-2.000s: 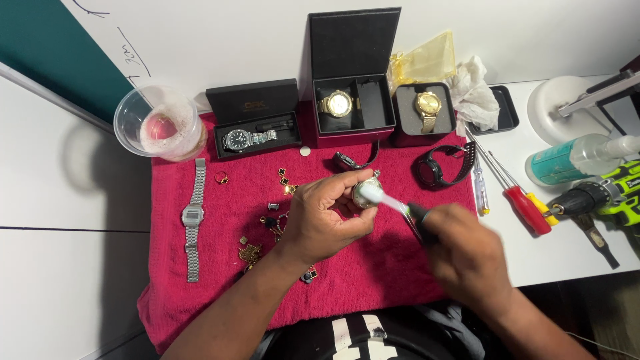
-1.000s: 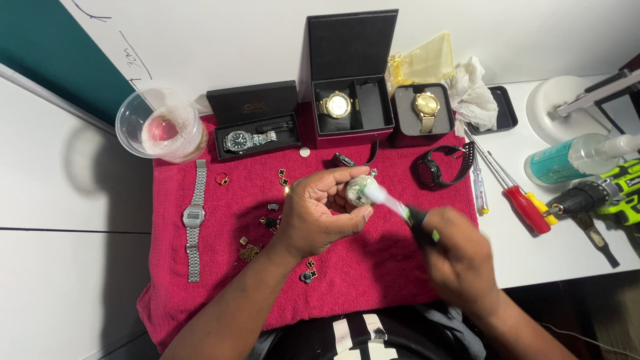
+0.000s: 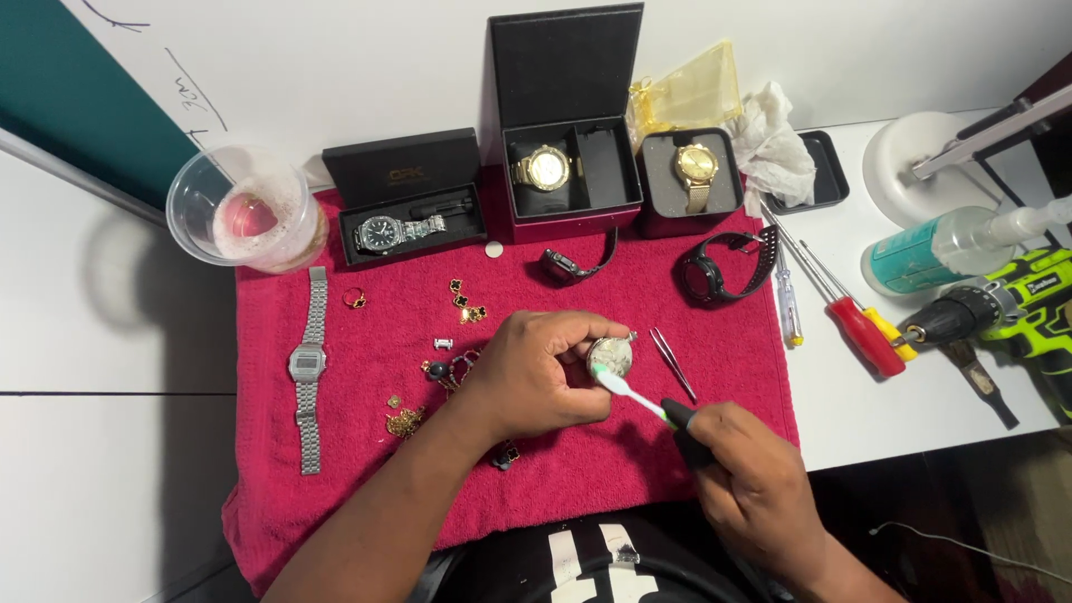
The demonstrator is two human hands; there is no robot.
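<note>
Between the thumb and fingers of my left hand (image 3: 540, 373) is a round metal watch case (image 3: 610, 358), its face toward the camera dull and greyish. My right hand (image 3: 745, 477) grips the dark handle of a white and green toothbrush (image 3: 630, 394), whose head touches the lower left of the case. Steel tweezers (image 3: 673, 365) lie on the red towel (image 3: 335, 519) to the right of the case. Gold chains (image 3: 405, 423), a clover-pattern bracelet (image 3: 461, 303) and a small silver link (image 3: 443, 343) lie left of my left hand, which partly hides other jewellery.
Boxed watches (image 3: 381, 234) stand along the back beside a plastic tub of foamy liquid (image 3: 243, 209). A silver digital watch (image 3: 308, 362) lies left; a black watch (image 3: 703, 276) lies right. Screwdrivers (image 3: 864, 335), a spray bottle (image 3: 921, 249) and a cordless drill (image 3: 1005, 301) are at the far right.
The toothbrush head has shifted to the lower left part of the case, and my right hand has moved lower. The tweezers are now plainly visible beside my hands.
</note>
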